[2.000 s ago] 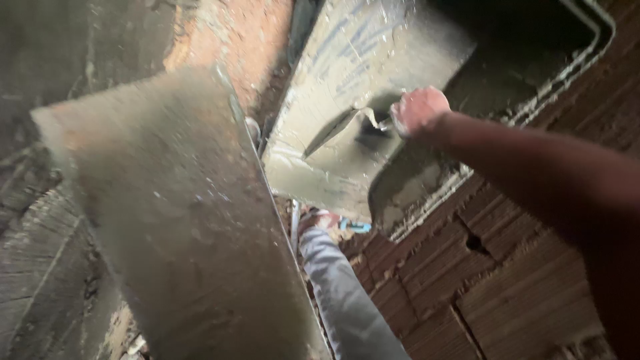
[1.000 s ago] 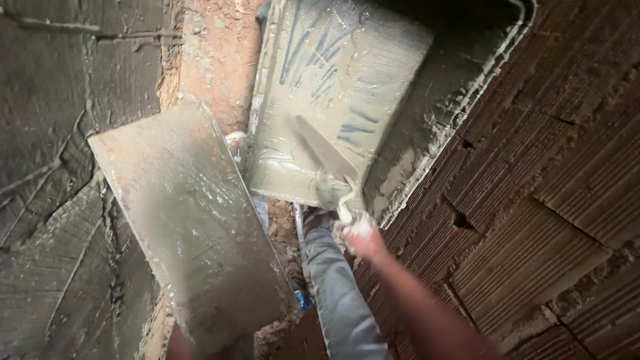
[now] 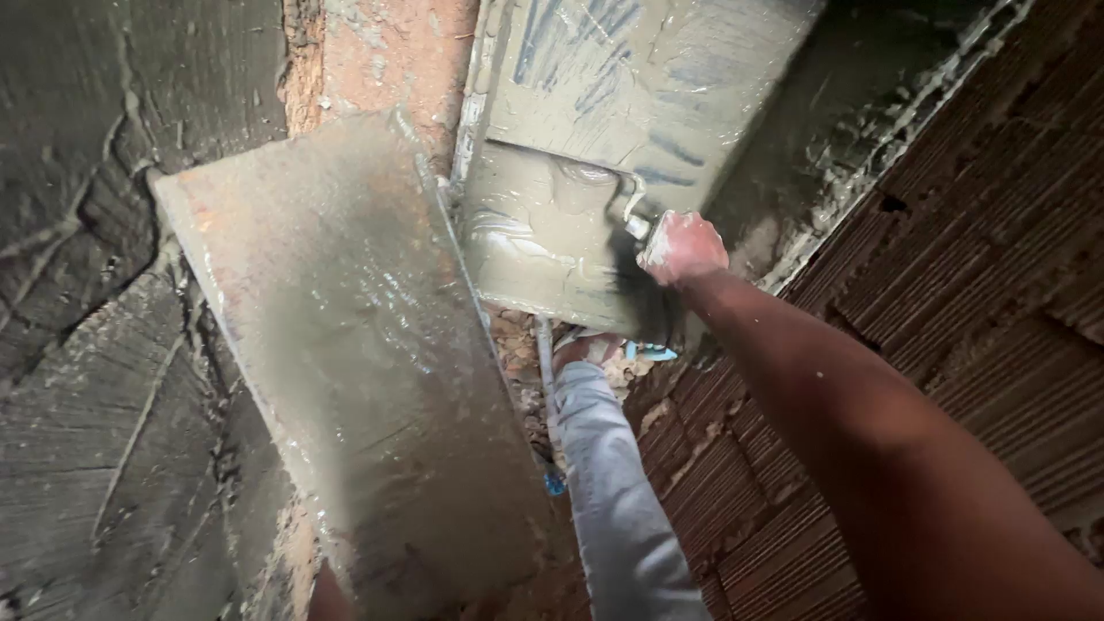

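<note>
My right hand [image 3: 684, 248], smeared with mortar, grips the handle of a trowel [image 3: 636, 205]. Its metal neck shows, while the blade is pressed into wet grey mortar and hard to make out. The mortar [image 3: 561, 233] lies at the near end of a large tub [image 3: 940, 112]. On the left, a flat rectangular board [image 3: 371, 345] coated in wet mortar is tilted, its right edge close to the tub. A small skin-coloured part shows at the board's lower left edge; what my left hand does is hidden behind the board.
A ribbed hollow-brick wall [image 3: 931, 345] stands on the right. Wet rendered surface [image 3: 78, 172] spreads along the left, beside bare reddish masonry [image 3: 388, 60]. Below the tub are a leg in pale trousers [image 3: 612, 492], a foot with a light blue sandal strap [image 3: 651, 352] and rubble [image 3: 522, 354].
The trowel blade, plainly visible a second ago above the mortar, is now mostly lost in it. The view has moved nearer the tub and board.
</note>
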